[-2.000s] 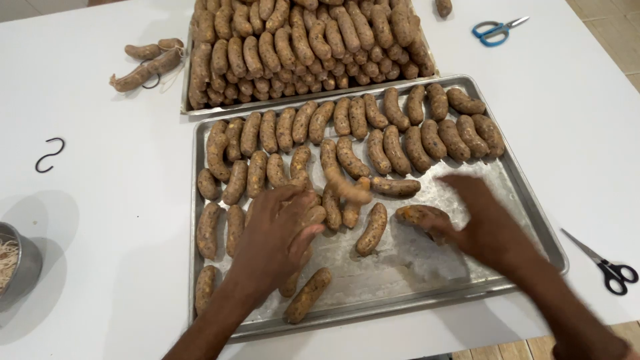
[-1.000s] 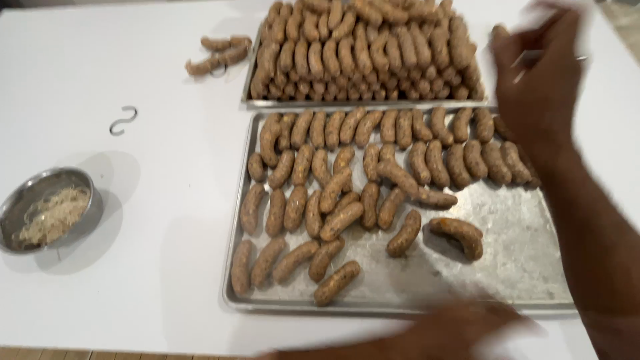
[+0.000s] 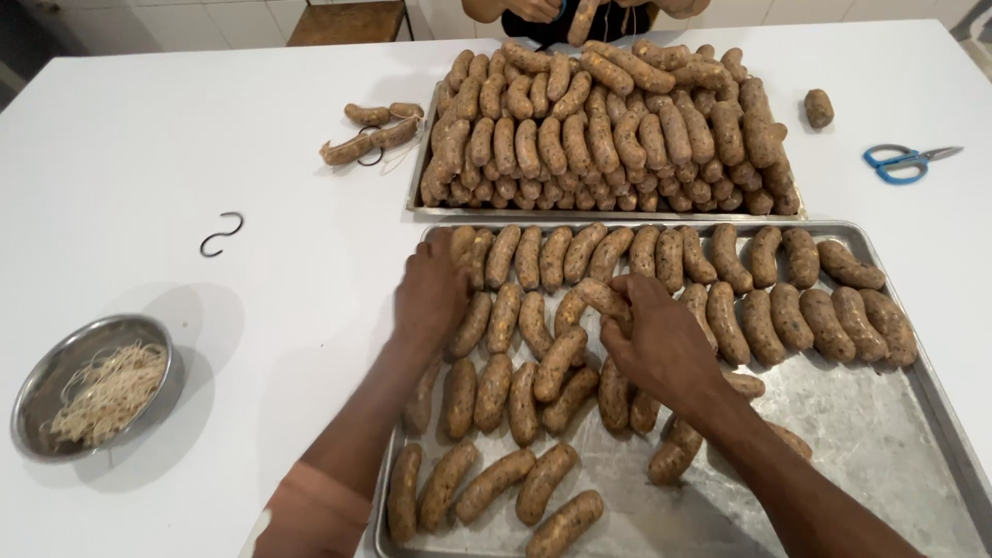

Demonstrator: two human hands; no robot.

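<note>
Sausages lie in rough rows on a metal sheet tray (image 3: 883, 434) in front of me. My left hand (image 3: 432, 291) is at the tray's back left corner, its fingers on a sausage (image 3: 463, 246); whether it grips it I cannot tell. Near the middle, my right hand (image 3: 659, 333) holds a sausage (image 3: 603, 297) between thumb and fingers, over the second row. Looser sausages (image 3: 561, 363) lie crosswise beside that hand, some overlapping. Behind this tray, a second tray (image 3: 604, 213) carries a high pile of sausages (image 3: 550, 147).
A metal bowl of string (image 3: 31, 387) and a black S-hook (image 3: 222, 234) are at left. Tied sausages (image 3: 372, 143) lie beside the rear tray. Blue-handled scissors (image 3: 899, 163) and one sausage (image 3: 818, 108) lie at right. Another person's hands (image 3: 535, 9) hold a sausage across the white table (image 3: 294, 310).
My right hand has come down from the upper right onto the sausages. My left hand has moved from the near edge to the back left corner. The view has shifted.
</note>
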